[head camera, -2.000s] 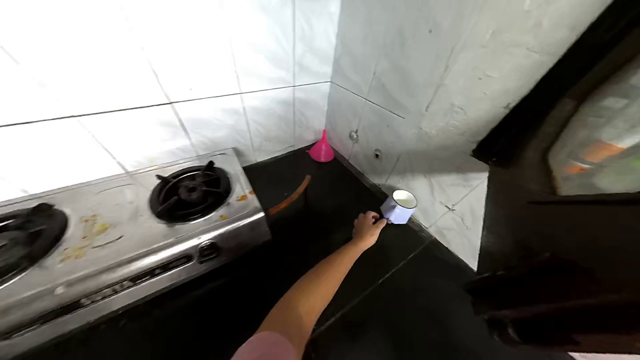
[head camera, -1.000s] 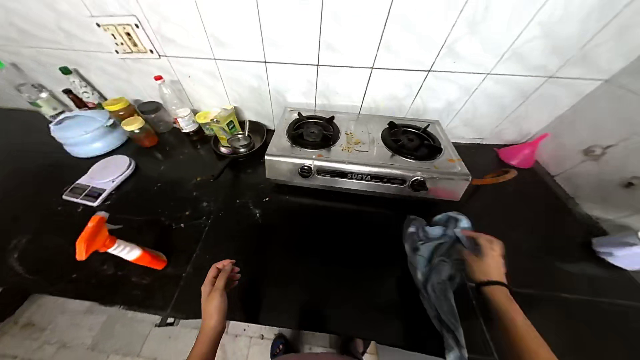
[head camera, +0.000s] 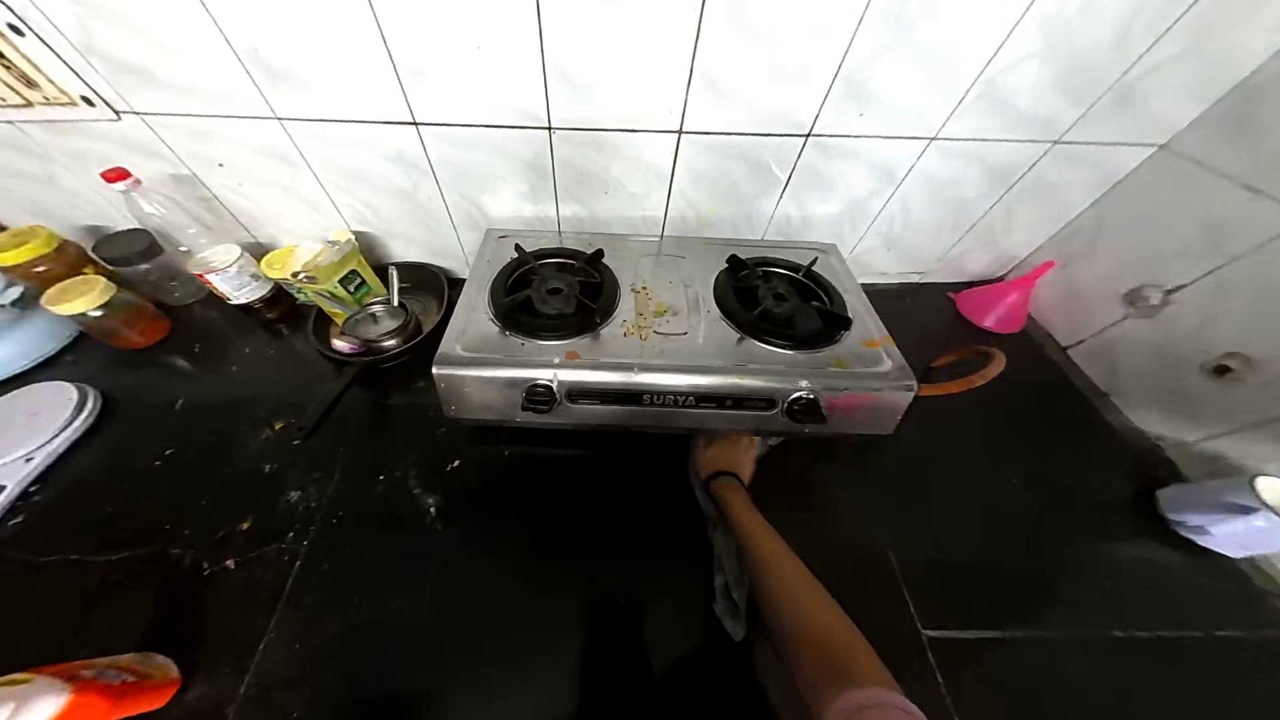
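Note:
My right hand (head camera: 728, 458) presses a grey cloth (head camera: 728, 575) on the black stone countertop (head camera: 480, 600), right at the lower front edge of a two-burner steel gas stove (head camera: 650, 370). The fingers are partly hidden by the stove's front; part of the cloth trails toward me beside the forearm. Food stains and crumbs lie on the stove top between the burners, and orange and pink smears mark its right side. My left hand is out of view.
Left of the stove sit a black frying pan (head camera: 440, 310) with a strainer (head camera: 378, 325), jars, a bottle (head camera: 160, 215) and a kitchen scale (head camera: 40, 420). An orange spray bottle (head camera: 110, 685) lies lower left. At right are a pink funnel (head camera: 1000, 300), an orange hose (head camera: 965, 375) and a mug (head camera: 1220, 515).
My right hand has moved left with the cloth, from right of the stove's front to its front edge. My left hand has left the view. Two seconds ago, a hand held the mug.

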